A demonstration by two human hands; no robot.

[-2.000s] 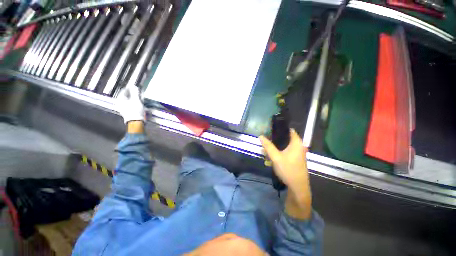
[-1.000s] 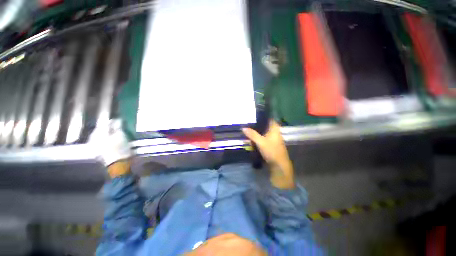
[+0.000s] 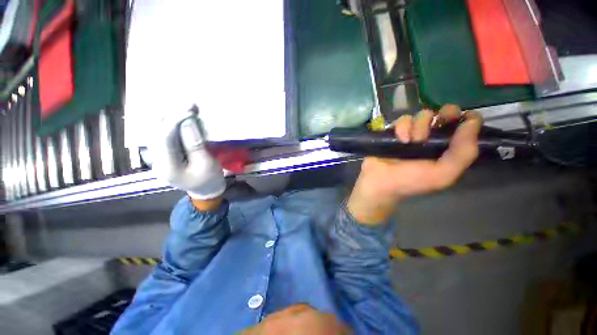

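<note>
The white enclosure cover (image 3: 209, 65) lies on the line in front of me, with a red pad (image 3: 230, 158) showing under its near edge. My left hand (image 3: 191, 157), in a white glove, is over the cover's near edge, fingers raised; a small dark spot shows at the fingertips, too blurred to tell if it is held. My bare right hand (image 3: 425, 154) is closed around the black electric screwdriver (image 3: 386, 142), which lies level. Its bit points left, close to the cover's near right corner; contact is not clear.
Silver rollers (image 3: 85, 154) and a red pad on a green board (image 3: 56, 72) are at left. Green boards (image 3: 330, 65), another red pad (image 3: 501, 46) and a clear-edged unit are at right. The aluminium rail (image 3: 294, 160) runs in front. A black crate (image 3: 91, 314) and yellow-black tape (image 3: 471, 248) are on the floor.
The screwdriver has turned from upright to level, bit pointing left. My left hand has moved right from the rail and rollers to the cover's near edge. The view has shifted.
</note>
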